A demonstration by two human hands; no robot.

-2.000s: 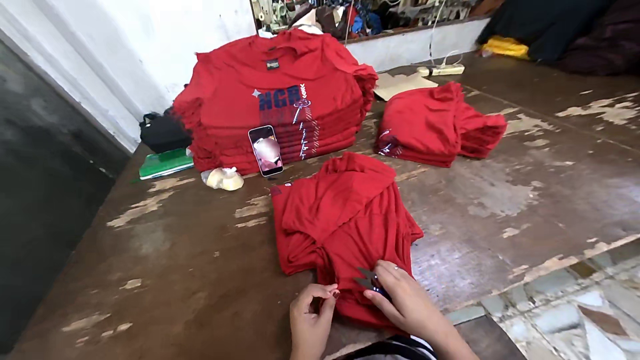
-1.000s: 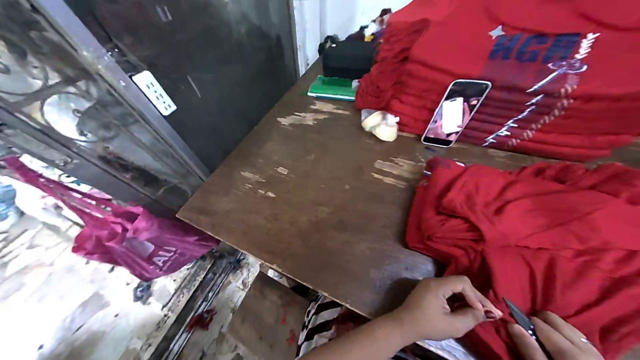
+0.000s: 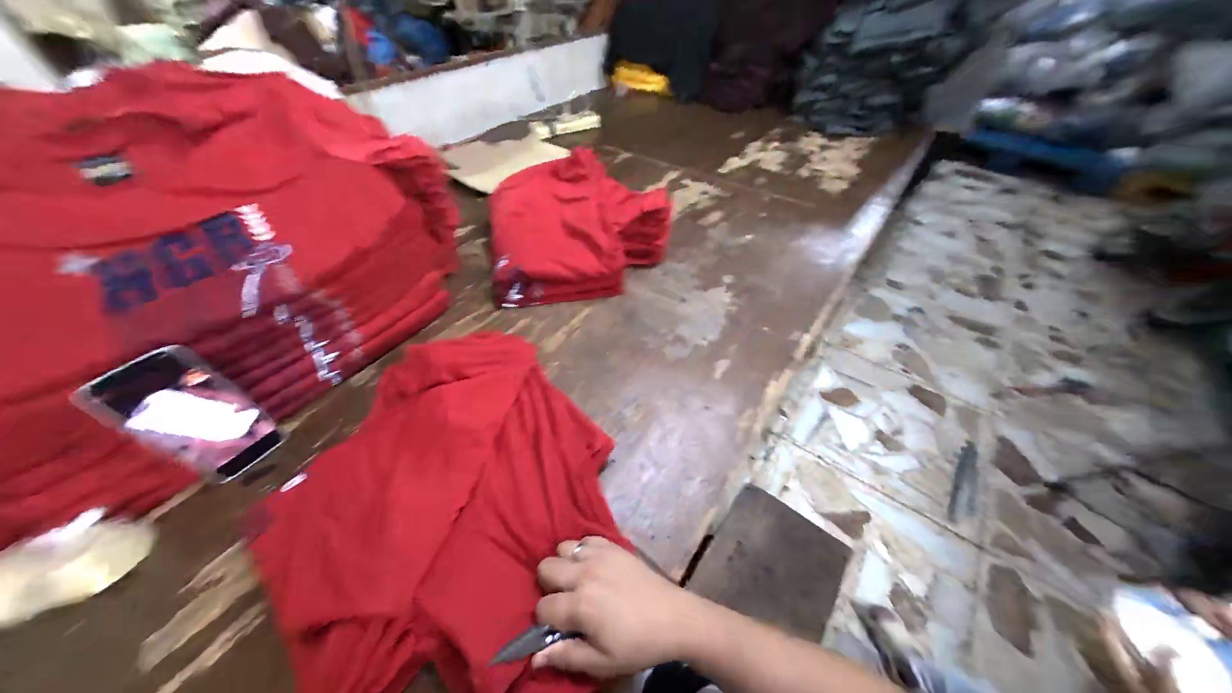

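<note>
My right hand (image 3: 606, 611) rests on a crumpled red shirt (image 3: 433, 500) near the table's front edge. Its fingers are closed around small thread snips (image 3: 534, 643), whose dark metal blades point left over the cloth. My left hand is out of the frame. A thick stack of red printed T-shirts (image 3: 221, 192) lies on the left, with a phone (image 3: 183, 412), its screen lit, leaning on its front. Farther back on the table sits a smaller folded red pile (image 3: 568, 231).
The worn brown wooden table (image 3: 674, 385) ends at a right edge beside a stone-patterned floor (image 3: 895, 433). A pale object (image 3: 72, 568), blurred, lies at lower left. Cardboard (image 3: 505, 159) is behind the small pile. Dark garment piles (image 3: 866, 67) stand at the back.
The view has swung strongly to the right since one second ago. My left hand, seen at the red cloth in both earlier frames, is now out of view. The snips remain in my right hand.
</note>
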